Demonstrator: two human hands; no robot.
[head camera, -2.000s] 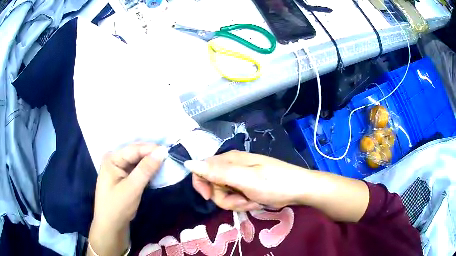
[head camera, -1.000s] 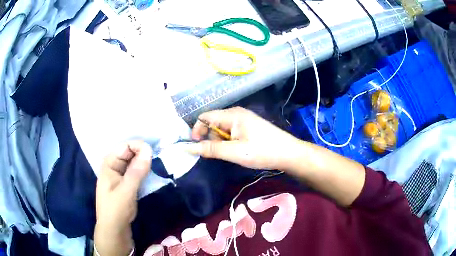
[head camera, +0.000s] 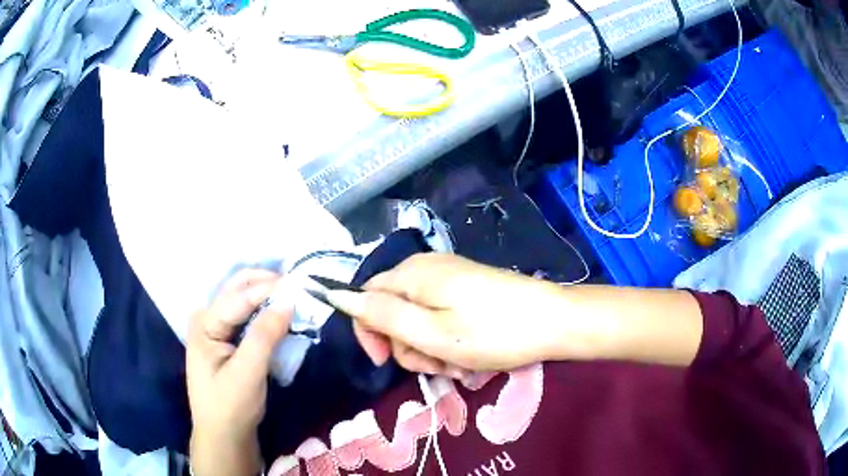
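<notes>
My left hand (head camera: 237, 349) pinches the edge of the white panel (head camera: 200, 200) and the navy garment piece (head camera: 139, 325) in front of my lap. My right hand (head camera: 442, 311) is just to the right and holds a small dark pointed tool (head camera: 330, 284), perhaps tweezers or a seam ripper. Its tip points left at the pale cloth by my left fingertips; most of it is hidden in my fist. A thin dark seam edge (head camera: 321, 256) curves above the tip. I cannot tell whether the tip touches the cloth.
Scissors (head camera: 409, 46) with green and yellow loops lie on the white table (head camera: 390, 139), near a black phone (head camera: 502, 11). White cables (head camera: 578, 139) hang over the edge. A blue crate (head camera: 632, 251) with bagged orange fruit (head camera: 708, 200) is at right. Light cloth (head camera: 37, 279) is heaped left.
Since one second ago my right hand has turned so the tool's dark tip points left at the seam. The table, scissors and phone appear higher and further left in view.
</notes>
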